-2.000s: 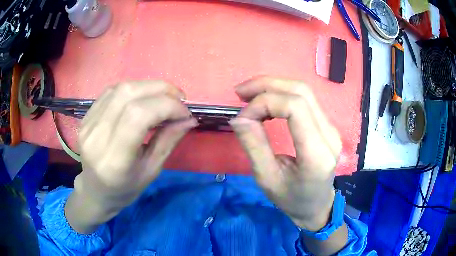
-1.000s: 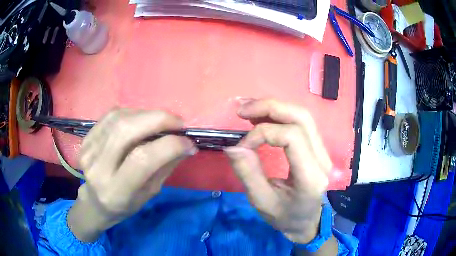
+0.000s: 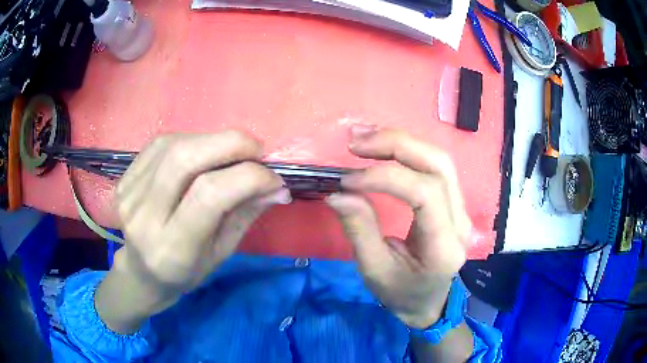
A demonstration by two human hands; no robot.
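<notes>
A thin dark tablet assembly point(image 3: 308, 171) is held edge-on above the pink-red mat point(image 3: 284, 85). My left hand point(image 3: 188, 205) grips it, with fingers over the top edge and the thumb below. My right hand point(image 3: 408, 220) pinches its right end between thumb and a bent finger, with the index finger raised off it. Slim dark prongs, seemingly tweezers point(image 3: 89, 156), stick out to the left of my left hand; how they are held is hidden. The tablet's faces do not show.
A tape roll point(image 3: 30, 131) lies at left, a bottle point(image 3: 126, 32) upper left, papers point(image 3: 355, 15) at the top. A dark block point(image 3: 469, 99), blue-handled pliers point(image 3: 484, 39), an orange-black tool point(image 3: 553, 117) and another tape roll point(image 3: 570, 184) lie at right.
The view shifted down and back up slightly, with the bench. My left fingers have changed their bend on the tablet, and my left thumb has moved slightly right. Both hands stay on the tablet.
</notes>
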